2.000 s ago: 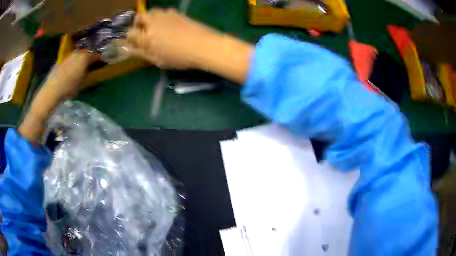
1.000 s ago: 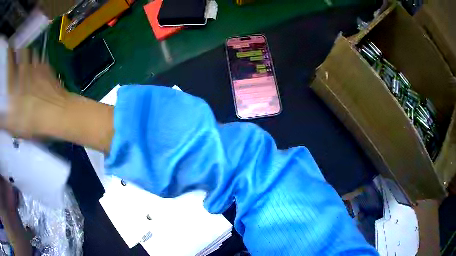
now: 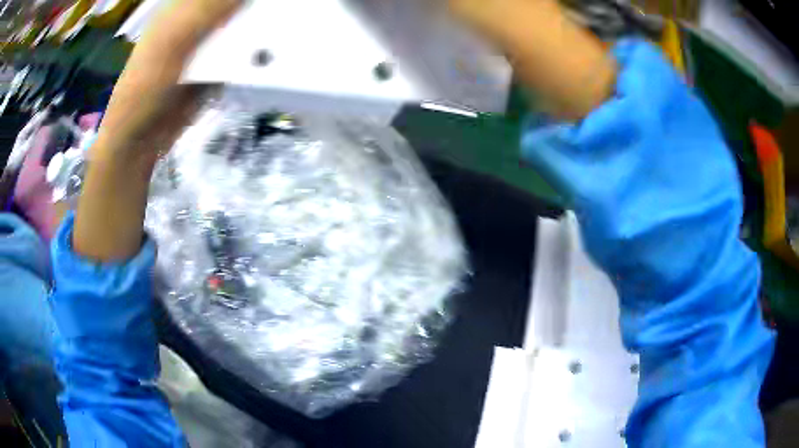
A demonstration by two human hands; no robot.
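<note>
A white card insert [image 3: 302, 52] with small dark round holes is at the top centre, between my two forearms and above the clear poly bag. My left hand [image 3: 206, 10] and my right hand [image 3: 491, 13] are blurred and cut off by the top edge; their fingers and grip are hidden. The large crinkled clear bag [image 3: 324, 254] lies on the black mat, with dark and red bits inside. A stack of white card inserts [image 3: 561, 394] lies at the lower right, partly under my right sleeve.
The green belt [image 3: 491, 153] runs behind the black mat [image 3: 473, 306]. Yellow box edges and an orange-red piece [image 3: 767, 144] show at the right. Another person's blue sleeve [image 3: 24, 293] and pink clothing are at the far left. A whitish bag [image 3: 197, 398] lies below the clear bag.
The view has swung back left from the phone and battery carton. The white card, at the left a second ago, is now at the top centre, with both forearms reaching up there.
</note>
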